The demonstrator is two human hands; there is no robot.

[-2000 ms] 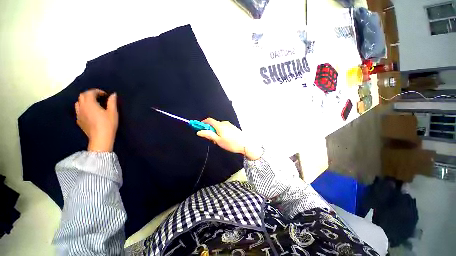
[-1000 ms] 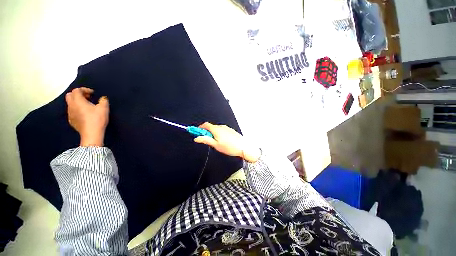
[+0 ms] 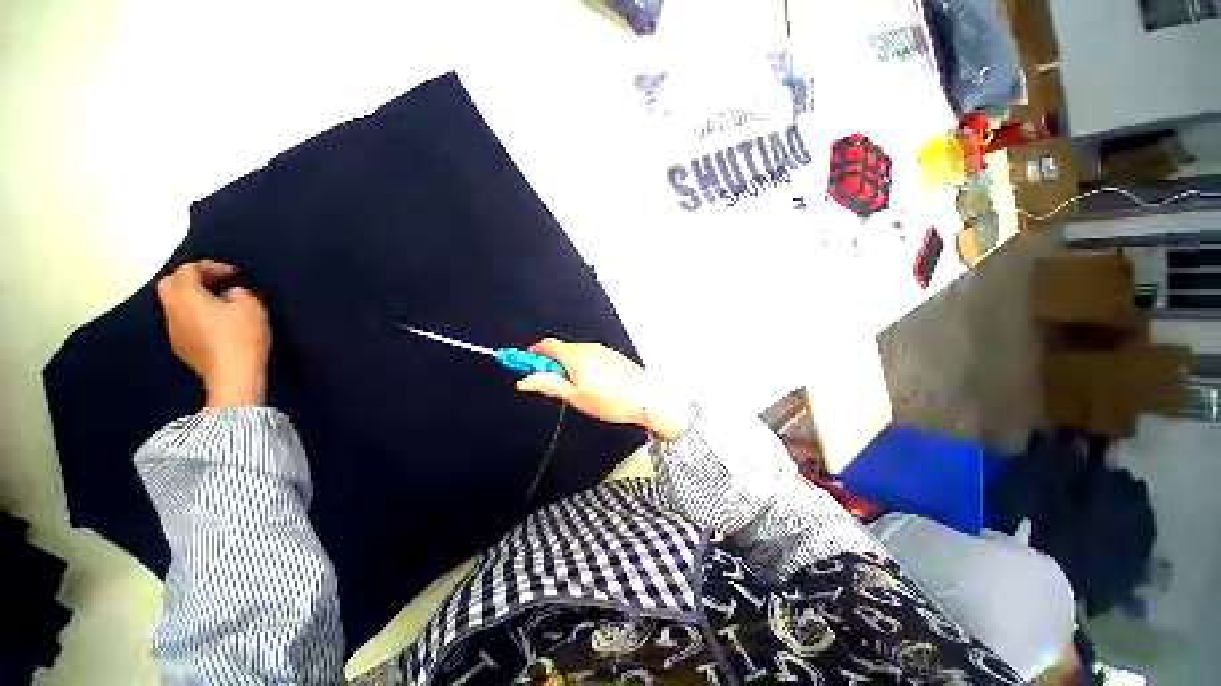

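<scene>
A dark garment (image 3: 388, 241) lies spread flat on the cream table (image 3: 94, 81). My right hand (image 3: 589, 382) is closed around the teal handle of an air blow gun (image 3: 530, 362). Its thin silver nozzle points left over the middle of the garment. A thin dark hose hangs from the handle across the cloth. My left hand (image 3: 217, 335) rests on the garment near its upper left edge, fingers curled; whether the fingertips pinch the cloth cannot be told.
Printed poly bags (image 3: 737, 168), a red-and-black blocky item (image 3: 858, 174), a phone (image 3: 927, 257) and a yellow tape roll (image 3: 941, 161) lie at right. Bagged garments (image 3: 978, 56) are at the far side. A dark pile (image 3: 30, 596) is at left. A blue bin (image 3: 917, 478) stands beside the table.
My left hand has moved left and slightly down along the garment's upper edge. The gun is still in my right hand, its nozzle slightly lower. The view has shifted a little.
</scene>
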